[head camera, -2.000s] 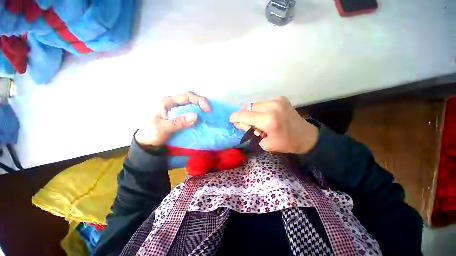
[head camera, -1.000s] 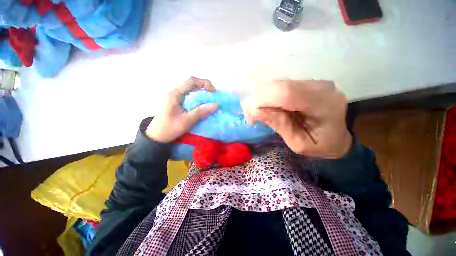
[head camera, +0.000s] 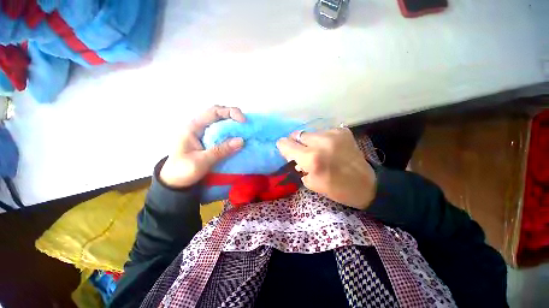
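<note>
A light blue plush piece (head camera: 256, 135) is held over the table's front edge, above the lap. A puffy red bow (head camera: 259, 189) hangs on its lower side, on a red band (head camera: 221, 179). My left hand (head camera: 201, 147) grips the left end of the piece, thumb on top. My right hand (head camera: 331, 162) is at the right end, fingertips pinched together against the plush. Dark snips show partly under my right fingers. A fine pale thread lies near the right knuckles. No needle can be made out.
Blue plush pieces with red bands (head camera: 90, 30) are heaped at the back left of the white table (head camera: 271, 66). A metal object (head camera: 331, 12) and a phone (head camera: 423, 6) lie at the back. A yellow sack (head camera: 96, 228) is below left, a cardboard box (head camera: 469, 186) at right.
My right hand was raised above the piece a second ago and is now down at its right end. A loop of thread now shows beside it. My left hand keeps its hold.
</note>
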